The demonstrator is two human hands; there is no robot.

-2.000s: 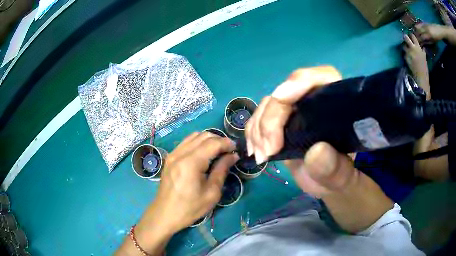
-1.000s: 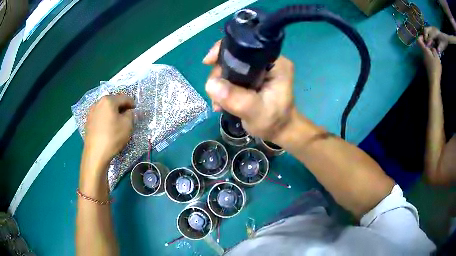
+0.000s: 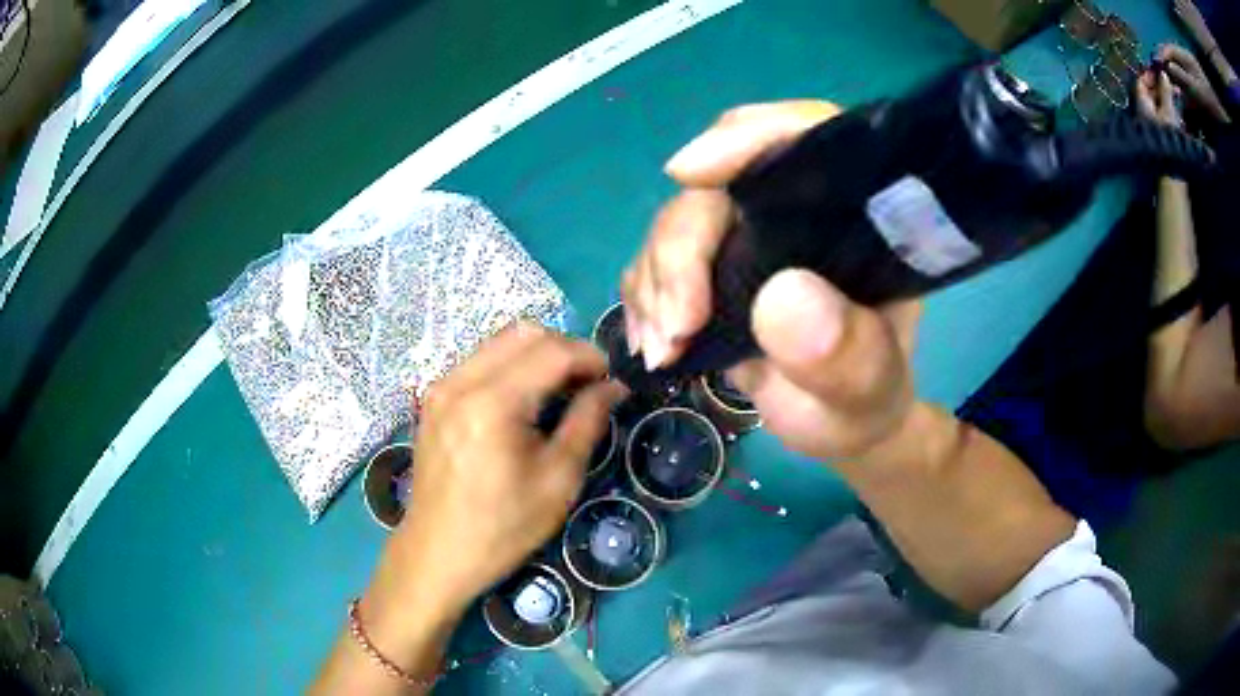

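Observation:
My right hand (image 3: 816,326) is wrapped around the black electric screwdriver (image 3: 884,204), which is tilted with its front end towards my left hand. My left hand (image 3: 496,469) has thumb and fingers bent together at the screwdriver's front end, above the housings; anything between the fingertips is too small or hidden to see. The bit is hidden. Round housings with dark fan hubs stand close together below, among them one at the centre (image 3: 676,457), one in front (image 3: 615,543) and one nearest me (image 3: 532,605). Others are partly covered by my hands.
The clear bag of screws (image 3: 388,326) lies left of the housings, by the white line (image 3: 544,95). Red lead wires stick out beside the housings. A tape strip (image 3: 582,666) is near my clothing. Another person's hands (image 3: 1176,89) and a cardboard box (image 3: 1000,21) are at upper right.
My left hand has moved from the screw bag to the screwdriver's front end. The screwdriver has gone from upright to tilted, its rear now to the right.

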